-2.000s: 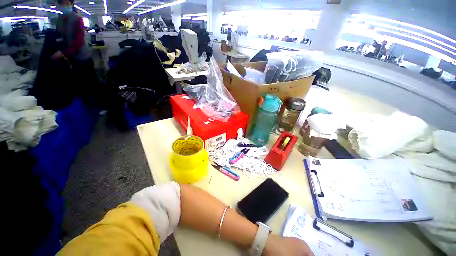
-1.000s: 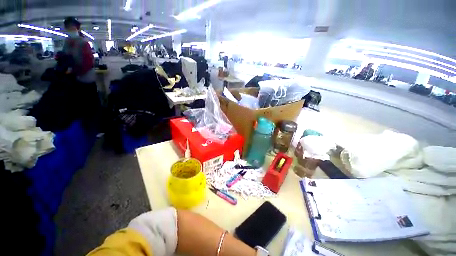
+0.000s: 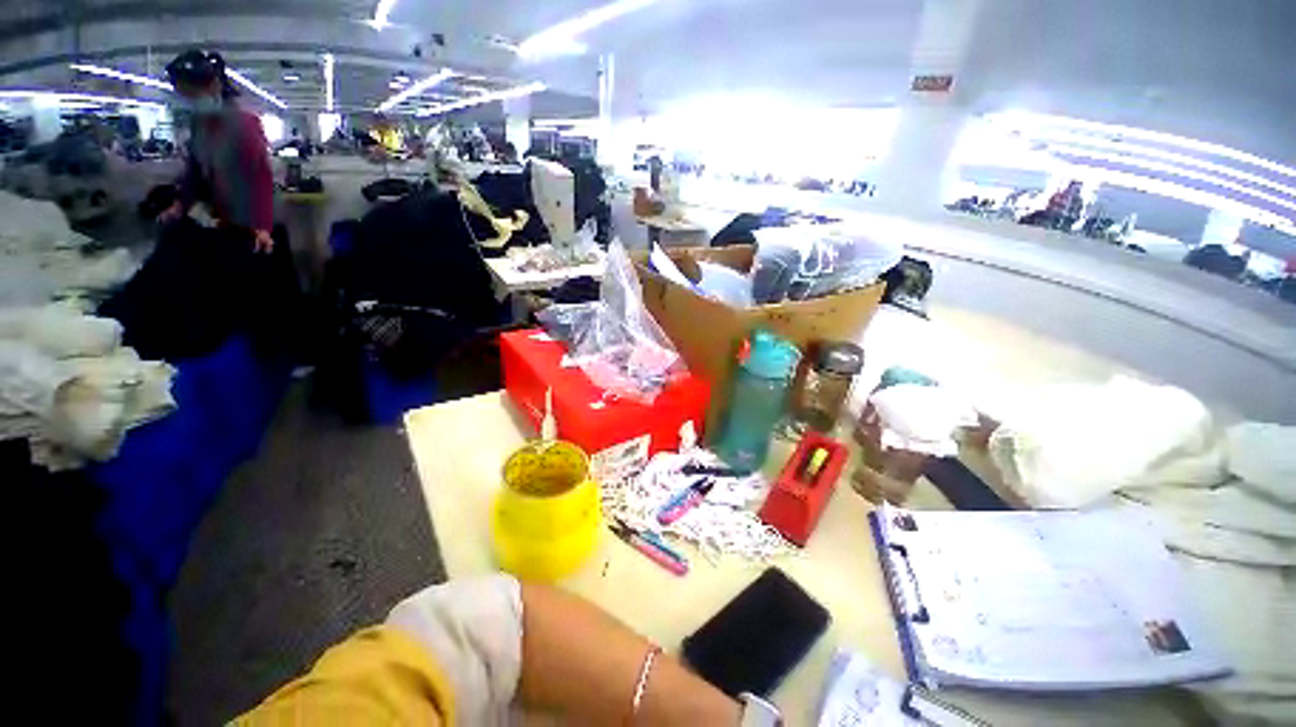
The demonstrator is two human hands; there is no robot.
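My left forearm [image 3: 590,656], with a yellow and grey sleeve, a bracelet and a watch, reaches across the table's near edge. My left hand is cut off by the bottom edge. My right hand is not in view. A clipboard with a printed sheet [image 3: 863,696] shows only its upper part at the bottom edge, just right of my wrist. A black smartphone [image 3: 758,632] lies flat above my wrist. A second clipboard with thick printed sheets [image 3: 1045,597] lies to the right, beside white garments [image 3: 1109,443].
On the cream table [image 3: 462,476] stand a yellow pot [image 3: 547,514], red box [image 3: 590,405], teal bottle [image 3: 758,405], brown bottle [image 3: 830,386] and red tape dispenser [image 3: 807,490]. Snips [image 3: 657,551] lie by white cord [image 3: 725,520]. A masked person [image 3: 228,164] stands at far left.
The view has tilted up, so the table things sit lower and my left hand and much of the near clipboard have left the picture. The standing person has changed posture.
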